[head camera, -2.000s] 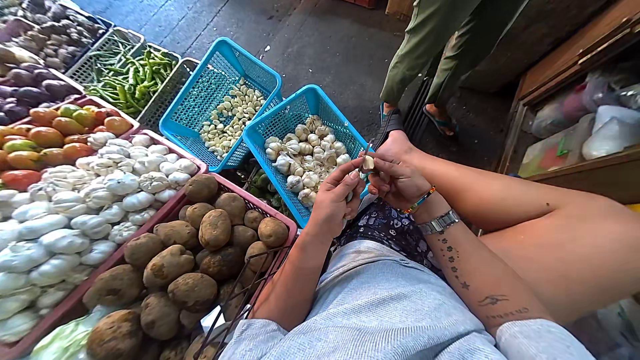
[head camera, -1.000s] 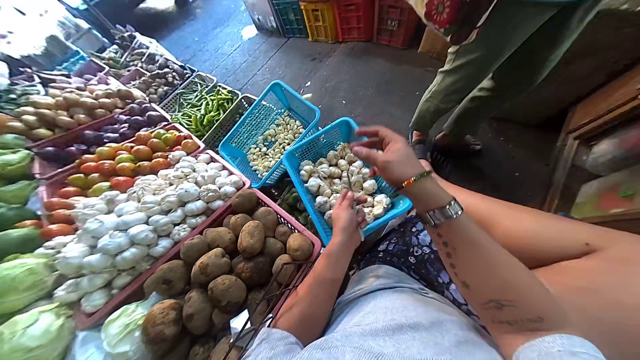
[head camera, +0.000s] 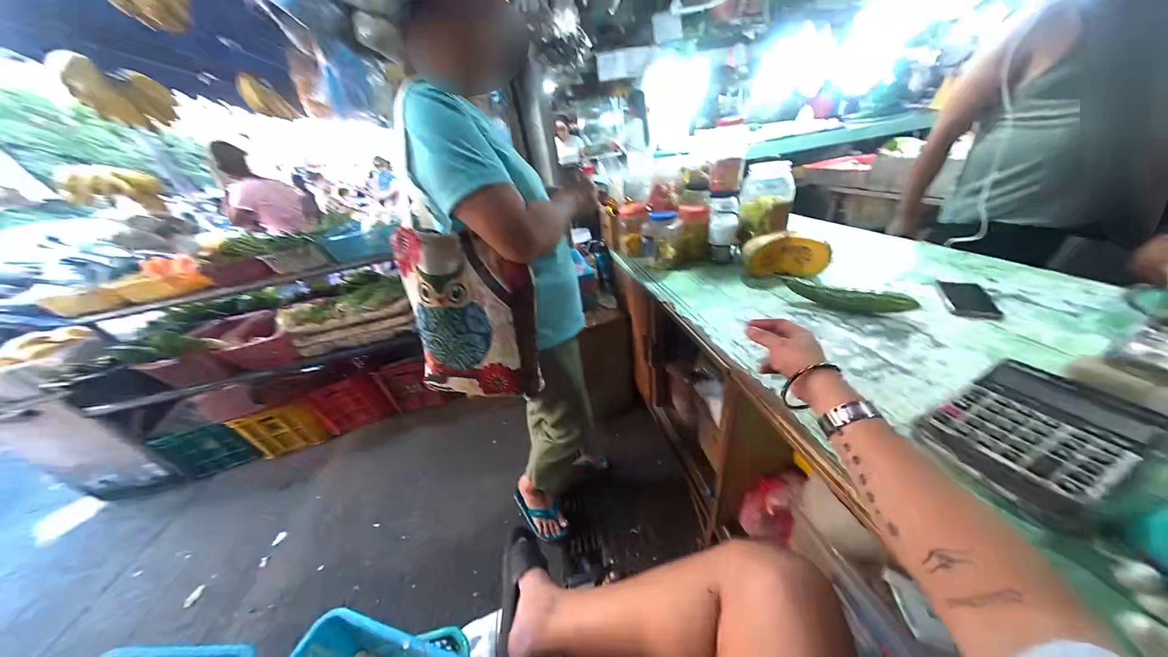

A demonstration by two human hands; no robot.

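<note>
My right hand (head camera: 787, 351) reaches over the near edge of the green-topped counter (head camera: 712, 297), fingers apart and nothing seen in them. A bracelet and a metal wristwatch (head camera: 849, 415) are on that arm. Beyond the fingers lie a long green gourd (head camera: 853, 297) and a cut piece of pumpkin (head camera: 787, 255). A dark phone (head camera: 969, 299) rests farther right, and a large calculator (head camera: 1040, 438) lies beside my forearm. My left hand is out of view. At the bottom edge shows part of a blue plastic basket (head camera: 365, 634).
A person with an owl-print bag (head camera: 465, 315) stands by the counter's left end; another person (head camera: 1031, 137) is behind it. Jars (head camera: 765, 196) stand at its far end. Red crates (head camera: 347, 401) and vegetable racks line the left. My bent leg (head camera: 675, 593) is below the counter.
The view has swung up and right, away from the garlic baskets. My right hand has gone from above the garlic basket to the counter; my left hand has left the view.
</note>
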